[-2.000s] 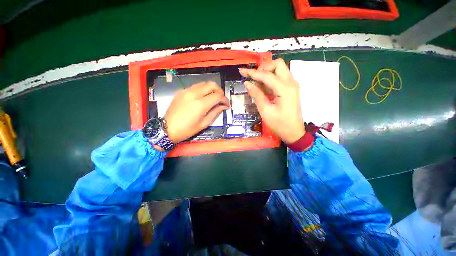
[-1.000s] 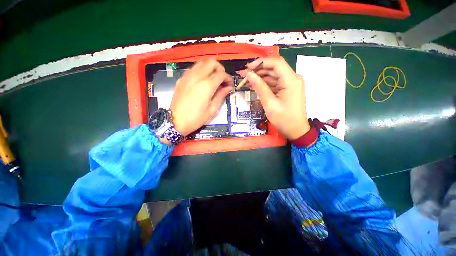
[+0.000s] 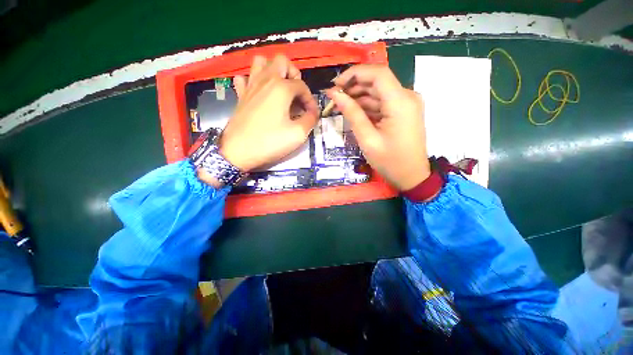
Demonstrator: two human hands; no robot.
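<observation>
An open tablet unit [image 3: 281, 182] lies inside a red frame [image 3: 305, 204] on the dark green bench. Its silver battery pack [image 3: 214, 109] is partly hidden under my left hand. My left hand [image 3: 269, 121] is over the middle of the unit, with thumb and forefinger pinched together; what is between them is too small to tell. My right hand [image 3: 385, 125] is over the unit's right part and pinches a small yellowish strip [image 3: 329, 107] between its fingertips. The strip's far end is beside my left fingertips.
A white sheet [image 3: 454, 111] lies right of the frame. Thin yellow cord loops [image 3: 554, 97] lie further right. A chipped white rail [image 3: 402, 29] runs behind the frame. A yellow electric screwdriver [image 3: 8, 211] is at the far left edge. A person's grey sleeve [image 3: 602, 260] shows at the right.
The yellowish strip has come into view in my right fingertips. My left hand has moved up and its fingers have closed to a pinch. The view has shifted, and the far red frame has left it.
</observation>
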